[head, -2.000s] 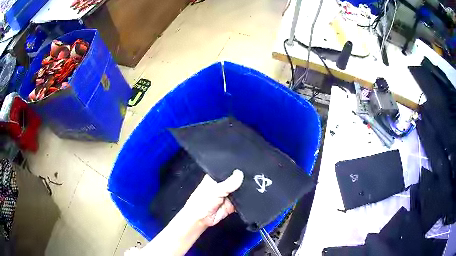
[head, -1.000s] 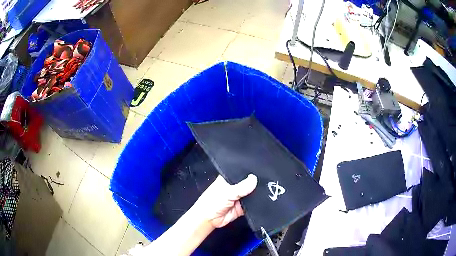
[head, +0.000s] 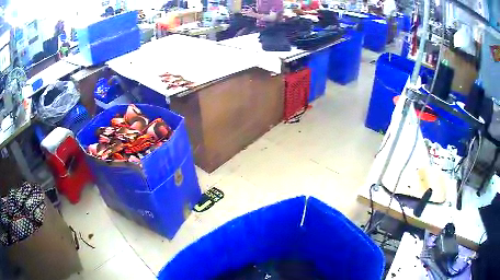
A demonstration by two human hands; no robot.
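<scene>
Neither of my hands is in the picture. Nearest in front of me is a large blue bin (head: 246, 232), cut off by the bottom edge. Dark pieces (head: 274, 270) show low inside it, with a small white mark on them. The scissors and the held black panel are not in view. At the lower right, part of the white worktable (head: 405, 256) shows, with a small grey metal device (head: 447, 243) on it.
A blue bin of red-orange pieces (head: 159, 191) stands at left beside a red stool (head: 68, 169). A large white table (head: 192, 60) stands behind it. A wood-edged machine table (head: 384, 210) is at right. A person (head: 270, 10) is at the far back.
The view has tilted up, so the near bin and worktable sit lower. My left hand, the black panel it held and the silver blades have left the picture.
</scene>
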